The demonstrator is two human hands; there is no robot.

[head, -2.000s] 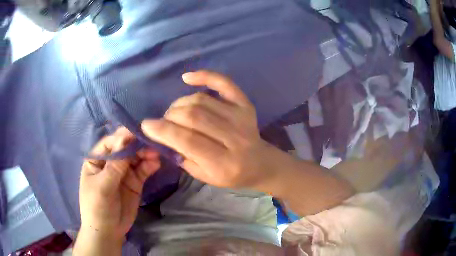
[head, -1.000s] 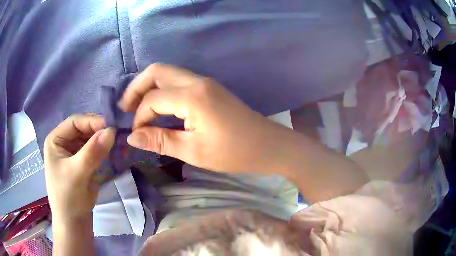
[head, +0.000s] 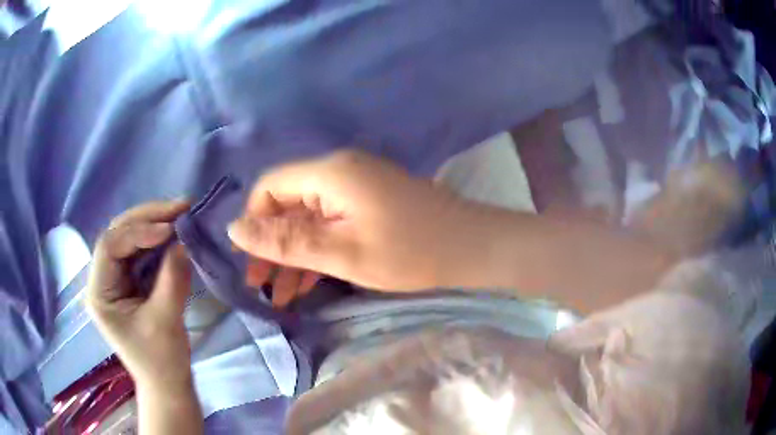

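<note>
The purple-blue garment panel (head: pixel 357 76) covers most of the table and hangs toward the lap. A narrow strip or folded edge of the same cloth (head: pixel 208 255) curves down from my left fingertips. My left hand (head: pixel 140 280), at the left, pinches its upper end between thumb and fingers. My right hand (head: pixel 340 225) is just right of the strip, fingers curled and blurred. Whether its fingers hold any cloth cannot be told. A short seam or fold shows on the panel above my hands.
A bright light glares at the top left. Pale and purple scraps (head: pixel 587 153) lie at the right. A red basket (head: pixel 94 399) is at the lower left beside the white table edge (head: pixel 68 340). Pale clothing covers the lap and right arm.
Both hands first moved left, then slightly right and down, with the cloth. The right hand has drawn back from the left fingertips. The sewing machine part at top left has left the view.
</note>
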